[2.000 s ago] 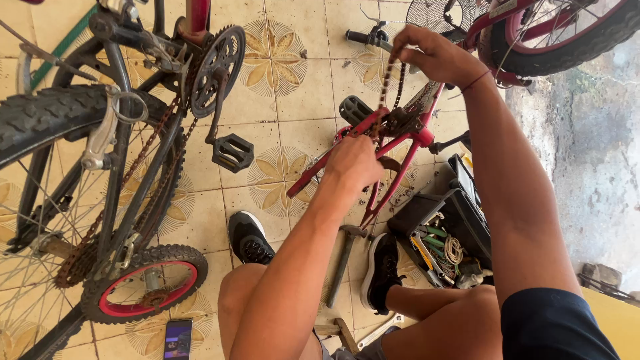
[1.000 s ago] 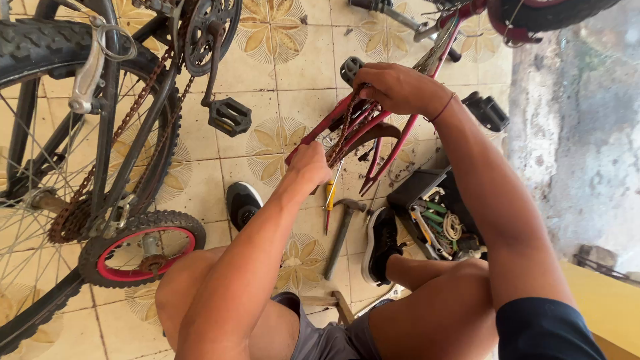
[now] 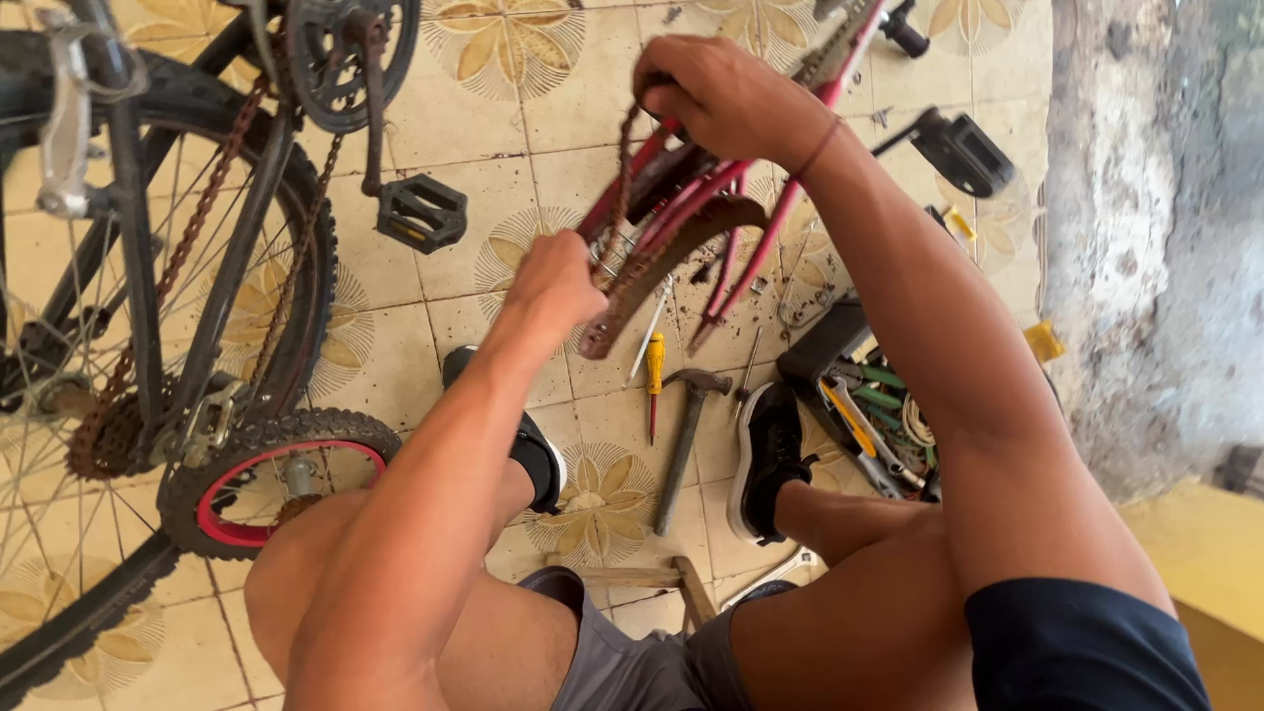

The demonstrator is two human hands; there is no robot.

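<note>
In front of me is a red bicycle frame (image 3: 758,259), tilted, with its forked rear tubes toward me. My right hand (image 3: 726,99) is closed on a rusty bicycle chain (image 3: 626,163) above the frame's crank area. The chain runs down from it to my left hand (image 3: 555,284), which is closed at the rear end of the frame; whether it grips the chain, a tube or both is hidden by the fingers. A brown curved guard (image 3: 632,308) lies along the tubes, just right of my left hand. A black pedal (image 3: 963,155) sticks out to the right.
A black bicycle (image 3: 146,247) stands at the left, beside a small red-rimmed wheel (image 3: 281,484). A yellow screwdriver (image 3: 655,367) and a hammer (image 3: 686,449) lie on the tiles between my shoes. An open toolbox (image 3: 825,346) with tools is at the right, near the stained wall (image 3: 1155,197).
Two seconds ago the chain was raised above the frame between my hands; now my right hand is lower relative to the frame. The view has come closer to the frame.
</note>
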